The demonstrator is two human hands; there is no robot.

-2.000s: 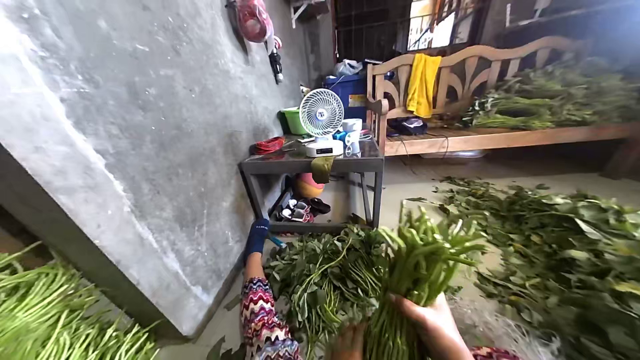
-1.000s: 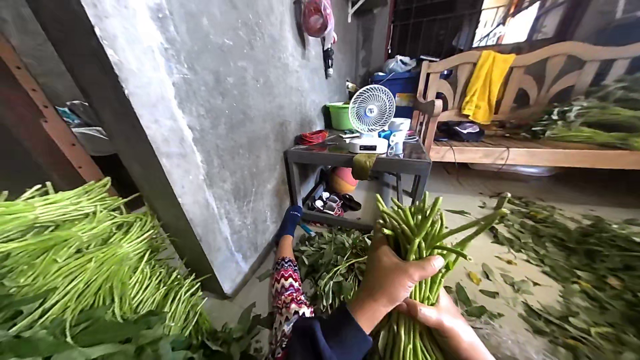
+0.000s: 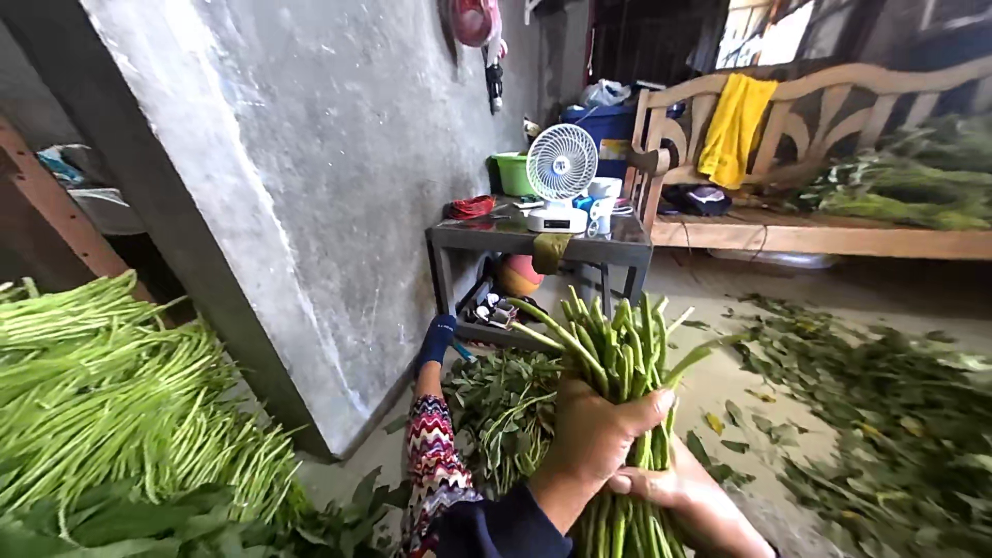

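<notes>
A bundle of green leafy-vegetable stems (image 3: 620,356) stands upright in both hands, its cut ends at the top. My left hand (image 3: 601,434), coming out of a dark blue sleeve, wraps the bundle's upper part with its thumb across the front. Just below, my right hand (image 3: 670,484) grips the same stems from the right, its thumb near my left wrist. The lower end of the bundle runs out of view. Behind it, a heap of leafy stems (image 3: 504,403) lies on the floor beside my outstretched leg in patterned trousers (image 3: 438,449).
A large pile of stems (image 3: 116,395) lies at left beside a concrete wall (image 3: 349,155). Ahead stands a small dark table (image 3: 542,240) with a white fan (image 3: 562,167). Loose leaves (image 3: 891,418) cover the floor at right; a wooden bench (image 3: 814,232) holds more greens (image 3: 914,178).
My left hand, low beside the bundle two seconds ago, has come up around its upper part. The bundle stays in my right hand. The view has turned left.
</notes>
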